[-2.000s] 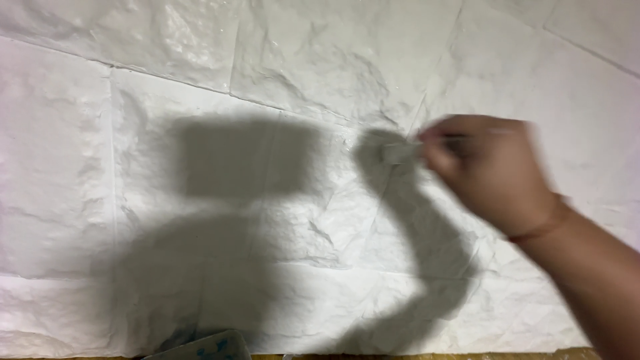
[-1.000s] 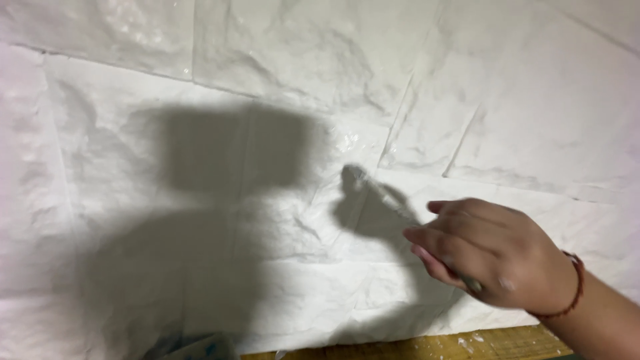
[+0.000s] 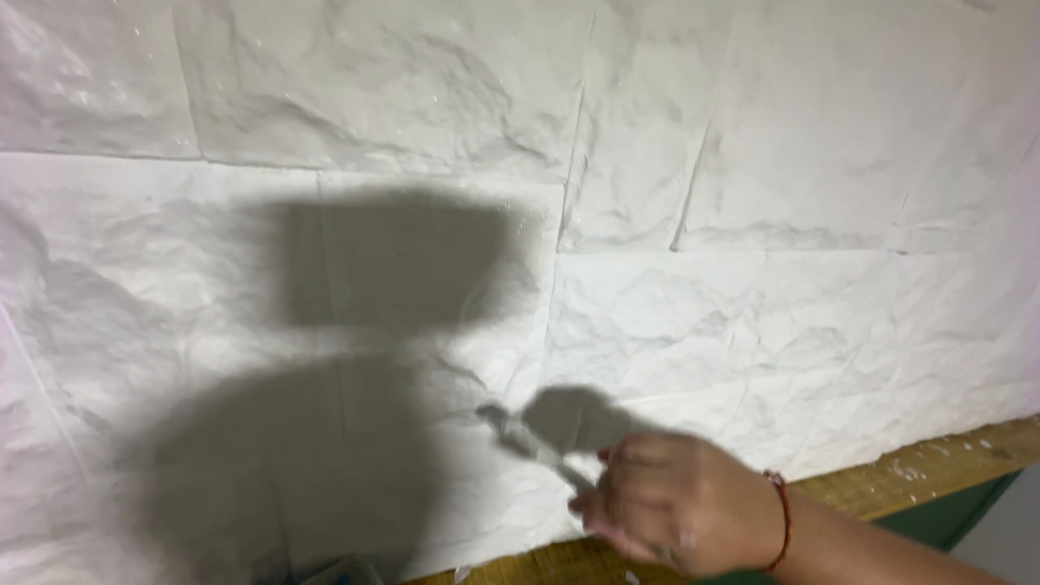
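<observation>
My right hand (image 3: pixel 678 500), with a reddish-brown cord bracelet at the wrist, is closed around a slim brush-like tool (image 3: pixel 540 455). The tool points up and left, its tip close to a white wall covering (image 3: pixel 650 317) moulded like rough stone blocks. The blurred tip does not show clearly whether it touches the surface. Glossy, wet-looking patches lie on the upper left blocks. My left hand is not in view. Shadows of a head shape, a boxy form and the hand fall across the covering.
A yellowish wooden ledge (image 3: pixel 934 467) with white specks runs along the lower edge of the covering. At the bottom left stands part of a translucent container (image 3: pixel 345 571). A green surface (image 3: pixel 926 516) shows below the ledge at the lower right.
My right hand has moved down the wall covering with the tool still in it. The view has shifted, showing more of the ledge at the right.
</observation>
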